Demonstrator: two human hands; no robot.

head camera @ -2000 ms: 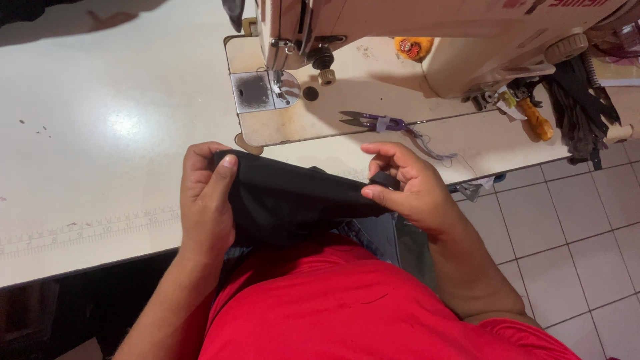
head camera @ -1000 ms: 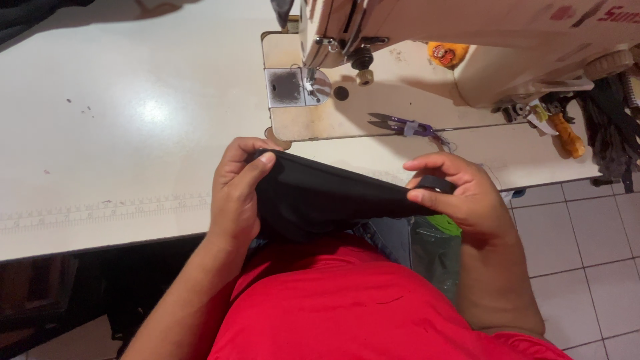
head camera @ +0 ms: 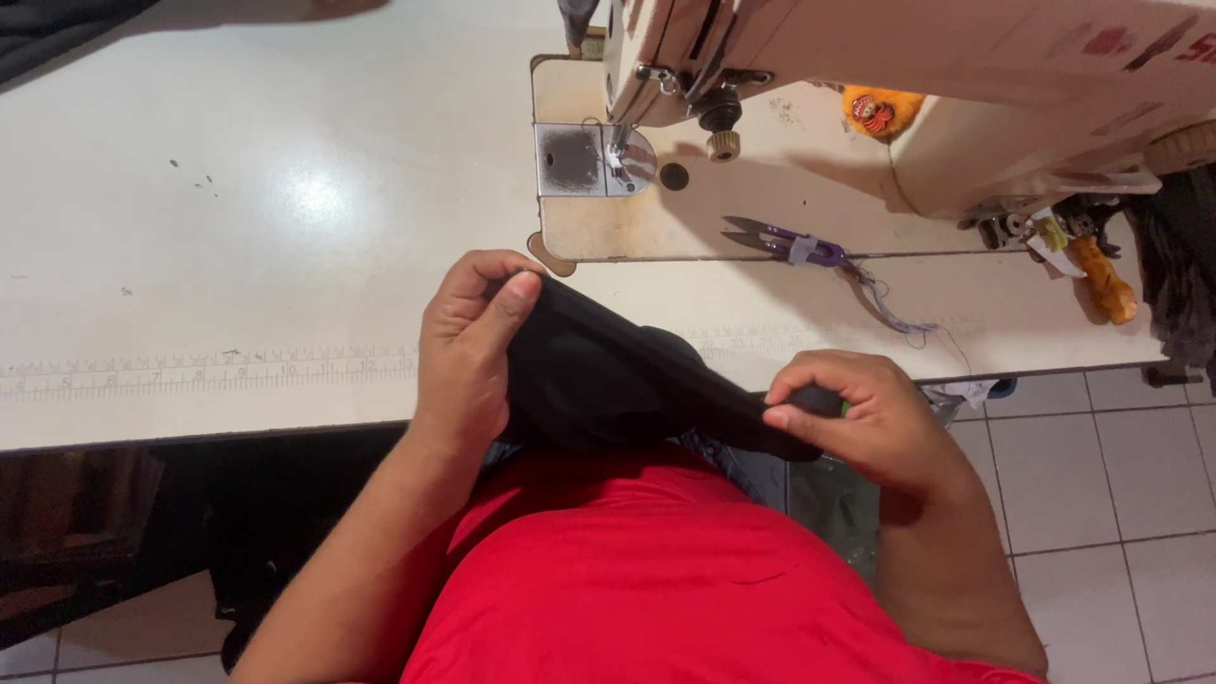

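A piece of black fabric (head camera: 608,380) is stretched between my two hands, over my lap at the table's front edge. My left hand (head camera: 475,351) pinches its upper left corner between thumb and fingers. Lower and to the right, my right hand (head camera: 855,418) grips the other end, with a bunched dark part of it showing between thumb and fingers. Beyond the cloth stands an industrial sewing machine (head camera: 855,57), its presser foot (head camera: 617,157) above the metal needle plate (head camera: 570,160). Purple thread snips (head camera: 788,242) lie on the table with threads trailing from the handle.
A ruler scale (head camera: 190,370) runs along the front of the white table (head camera: 237,266). An orange fuzzy item (head camera: 883,109) sits by the machine's arm. Dark cloth (head camera: 57,28) lies at the far left, and more dark cloth (head camera: 1178,275) hangs at the right end.
The fabric stays held in both hands, and its right end now slopes down lower than the left. The view has shifted somewhat.
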